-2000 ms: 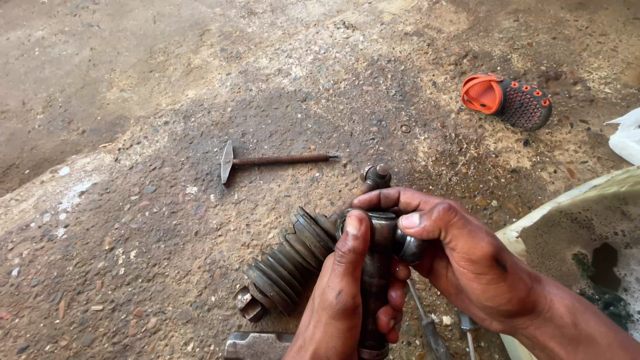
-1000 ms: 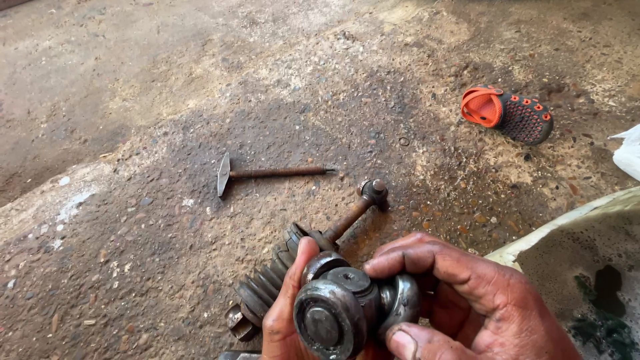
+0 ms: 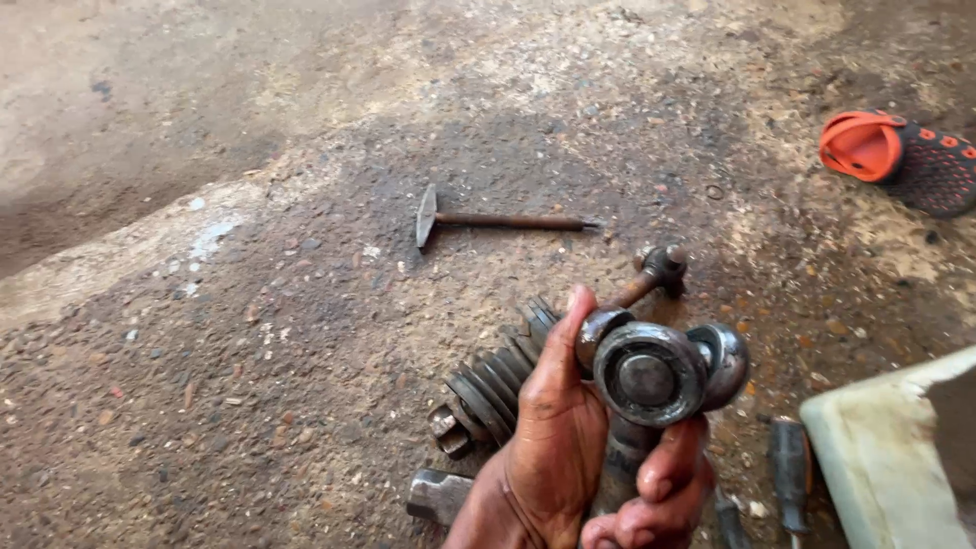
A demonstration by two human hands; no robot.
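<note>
My left hand (image 3: 560, 427) grips a dark metal shaft (image 3: 625, 450) with its fingers wrapped around it and its thumb up. At the shaft's upper end, a greasy tripod joint (image 3: 646, 380) turns its round rollers towards the camera. My right hand is out of view. Behind the left hand, on the ground, lies a ribbed rubber boot (image 3: 488, 393) with a metal end piece. Beyond the joint is a rusty rod with a knobbed metal head (image 3: 663, 267); its lower part is hidden. A hammer (image 3: 503, 221) with a rusty handle lies farther off.
Rough, stained concrete (image 3: 267, 366) surrounds the parts. A metal block (image 3: 438, 496) lies by my left wrist. At the lower right are a screwdriver (image 3: 789, 465), another dark handle (image 3: 730, 522) and a cut plastic container (image 3: 877, 435). An orange and dark clog (image 3: 900, 164) lies upper right.
My right hand, earlier on the joint, has let go and left the view. The joint's rollers, which faced elsewhere two seconds ago, now face the camera. The hammer and clog have stayed put.
</note>
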